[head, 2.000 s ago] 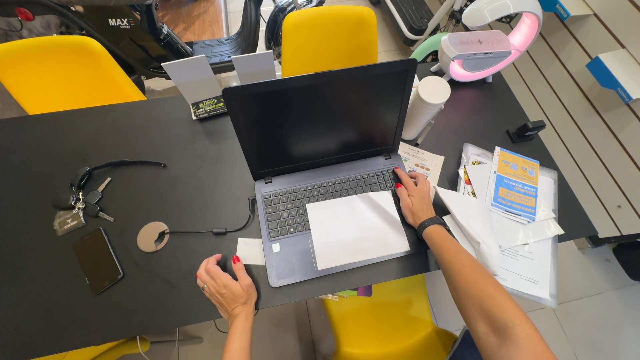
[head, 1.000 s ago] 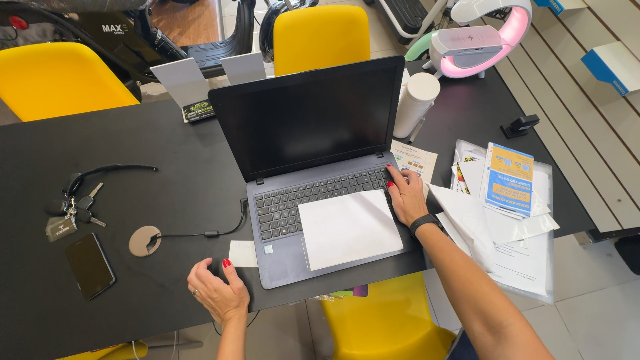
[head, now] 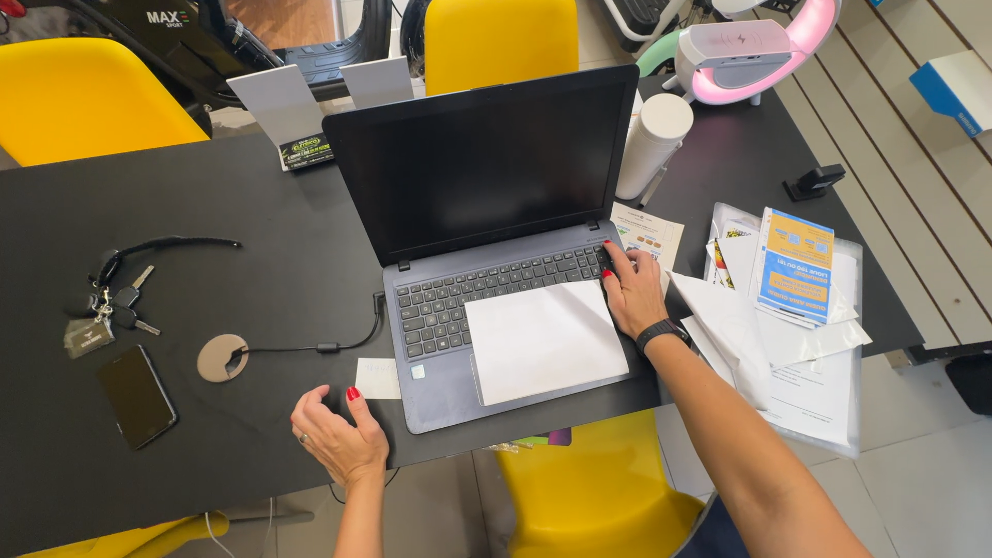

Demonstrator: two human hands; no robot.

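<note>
A dark laptop (head: 442, 403) stands unfolded on the black table (head: 256, 434), its screen dark. A blank white sheet (head: 546, 341) covers its touchpad and part of the keyboard. My right hand (head: 635, 291) rests at the keyboard's right edge, index fingertip on the upper right corner, holding nothing; a black band is on that wrist. My left hand (head: 341, 434) lies at the table's front edge, left of the laptop, thumb and fingers apart; what is beneath its palm is hidden. A small paper slip (head: 377, 378) lies between that hand and the laptop.
Keys (head: 128, 302) and a smartphone (head: 137, 397) lie at left, near a cable grommet (head: 222, 358) with the laptop's cable. A white bottle (head: 655, 143) stands behind right, a pink-lit lamp (head: 756, 66) beyond. Papers and a leaflet (head: 794, 267) lie right. Yellow chairs (head: 504, 43) surround the table.
</note>
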